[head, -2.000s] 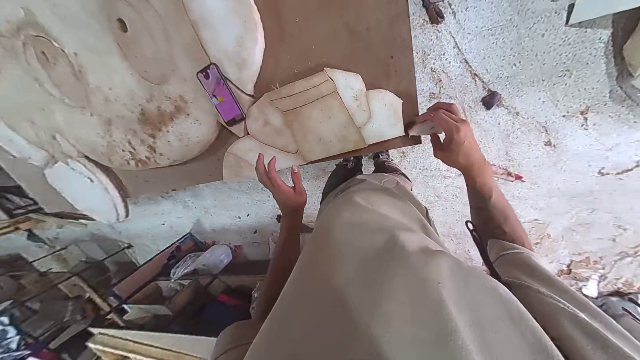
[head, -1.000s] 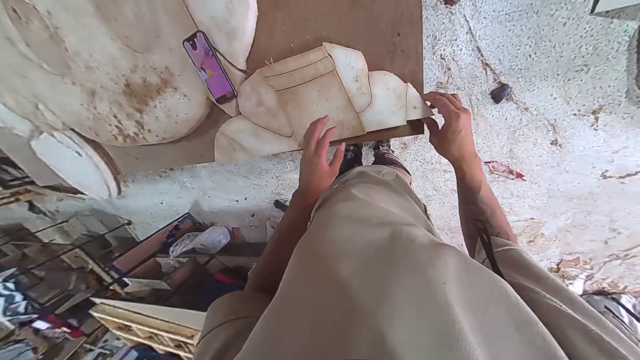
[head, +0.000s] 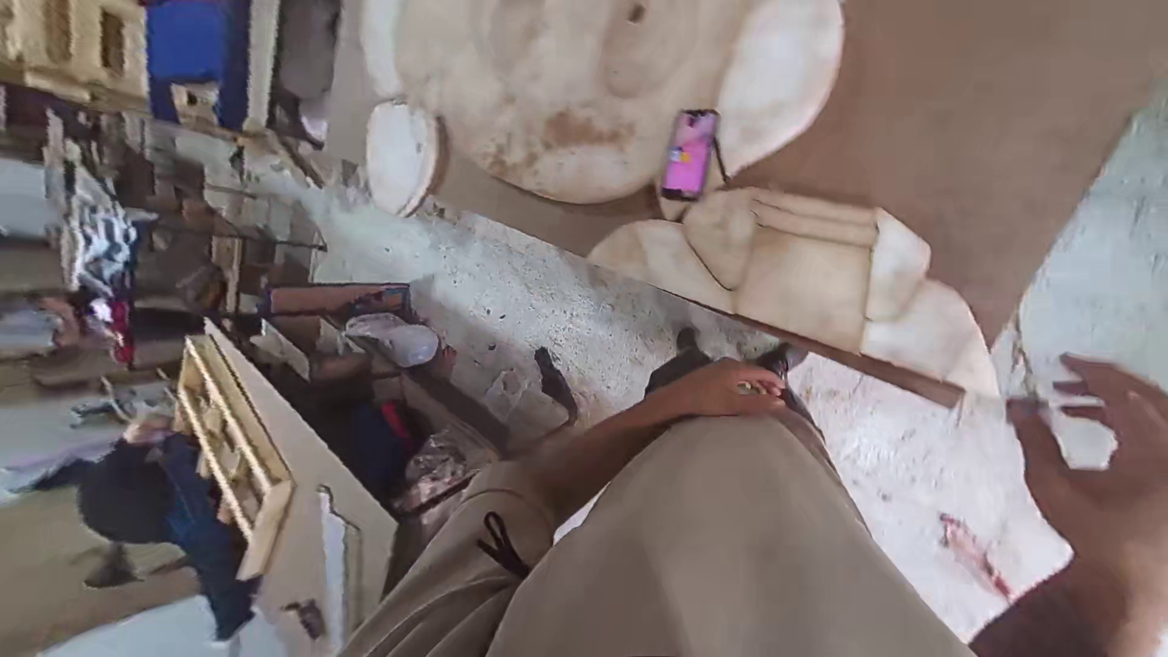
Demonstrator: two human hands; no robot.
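Observation:
Fitted pale wooden pieces [head: 808, 274] lie along the near edge of a brown board [head: 949, 100], forming one rounded shape. My left hand [head: 735, 388] is below that edge in front of my clothing, its fingers curled; whether it holds anything small is unclear. My right hand [head: 1095, 429], blurred, is at the right with fingers spread and nothing in it, to the right of the rounded end piece [head: 954, 333]. A smartphone [head: 690, 155] with a lit pink screen lies above the fitted pieces, beside a large round pale cutout [head: 566, 109].
A small pale disc [head: 400, 157] lies at the board's left edge. Lower left are a wooden frame [head: 233, 447], a box with a white plastic container [head: 401, 342] and scattered clutter. A person in dark clothing [head: 137, 502] is at the far left. Rough white floor [head: 474, 274] runs below the board.
My left hand has left the fitted pieces and come down in front of my clothing. My right hand has come off the end piece and moved outward, opening. The view has swung left.

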